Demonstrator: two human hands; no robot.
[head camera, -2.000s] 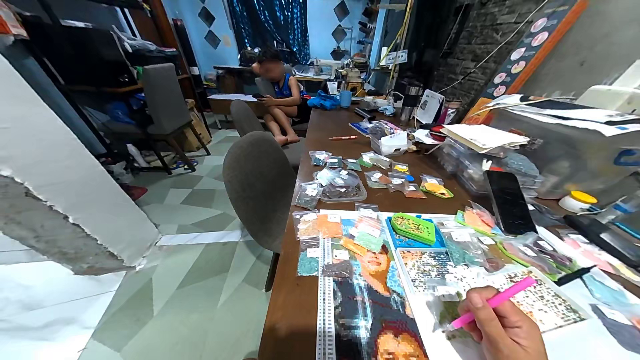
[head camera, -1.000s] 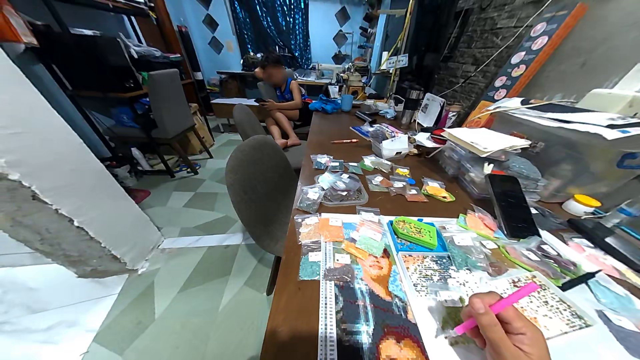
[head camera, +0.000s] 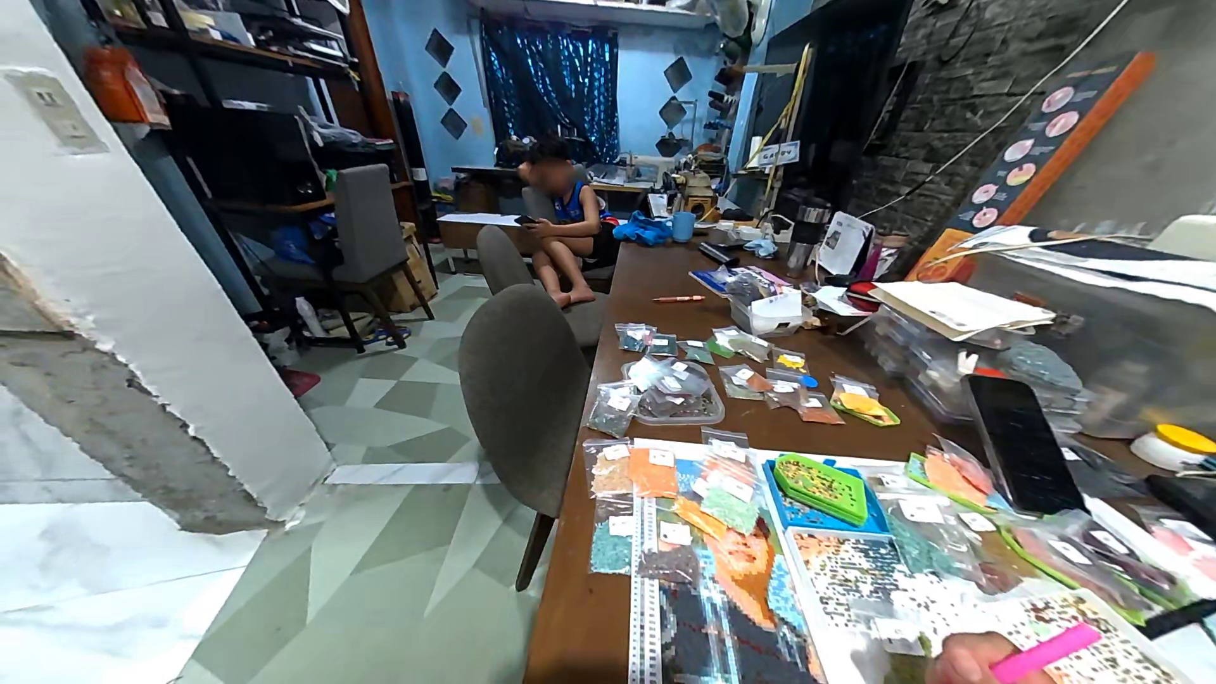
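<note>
At the bottom edge my right hand (head camera: 978, 659) is partly in view, its fingers closed on a pink pen-like tool (head camera: 1045, 654). It is over a white tray (head camera: 1073, 617) holding many small coloured beads. Left of it lies a diamond painting canvas (head camera: 731, 632), partly covered by small bags of beads (head camera: 654, 472). A green tray (head camera: 822, 489) with beads rests on a blue tray (head camera: 826, 518) above the canvas. My left hand is not seen.
A clear plastic container (head camera: 679, 404) with bags stands farther up the brown table (head camera: 560, 608). A black phone (head camera: 1021, 442) leans at the right near stacked clear boxes. Grey chairs (head camera: 522, 380) line the left side; a person (head camera: 570, 223) sits at the far end.
The view has shifted, so my right hand and the pink tool now sit lower and are largely cut off by the bottom edge. The tool is still in my fingers.
</note>
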